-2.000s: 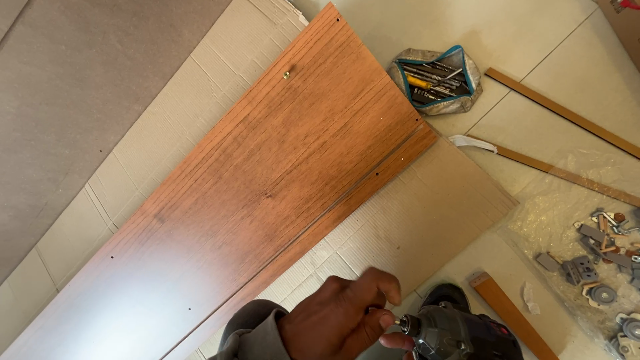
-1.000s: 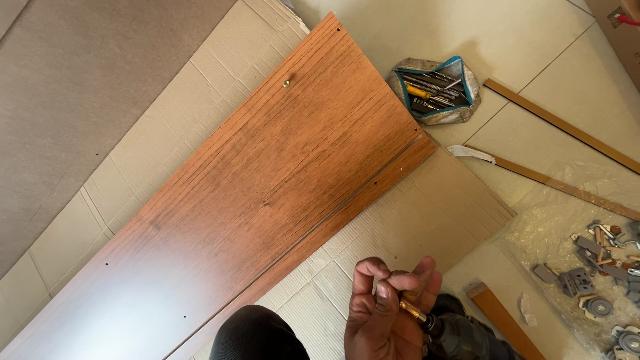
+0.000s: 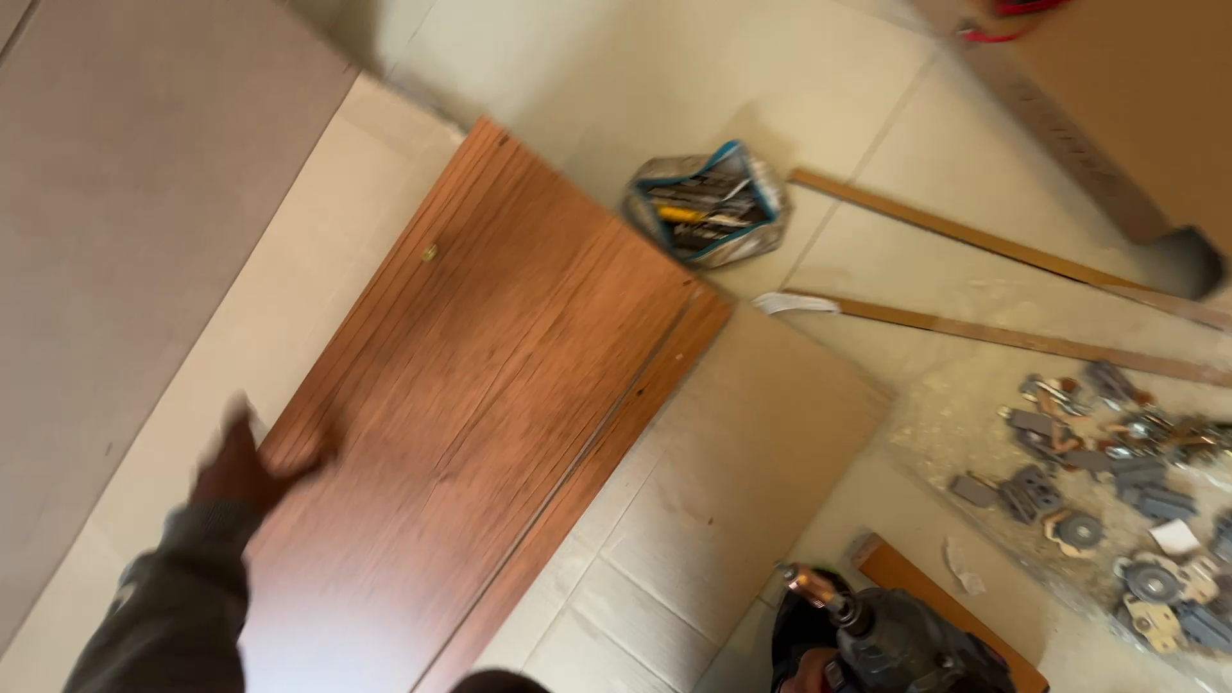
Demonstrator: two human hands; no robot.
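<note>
My left hand [image 3: 252,462], blurred by motion, is over the left long edge of a wood-grain panel [image 3: 500,375], its thumb and fingers spread and nothing seen in them. Whether it touches the panel cannot be told. At the bottom, my right hand [image 3: 810,672] is partly hidden behind a dark power driver [image 3: 905,630] that it grips, with a copper-coloured bit holder [image 3: 813,585] pointing up and left. A small brass-coloured fitting [image 3: 429,252] stands on the panel near its upper end. Dark holes dot the panel, and a groove runs along its right side.
Cardboard [image 3: 731,452] lies under the panel, beside a large grey-brown board [image 3: 144,212]. An open pouch of bits [image 3: 707,207] touches the panel's far end. Right of it are thin strips [image 3: 962,231], a cardboard box [image 3: 1136,96], loose hardware on plastic film [image 3: 1078,529] and a short wooden piece [image 3: 953,616].
My left hand has left the tip of the driver and moved left to the panel's far long edge, its fingers now spread. The view has shifted.
</note>
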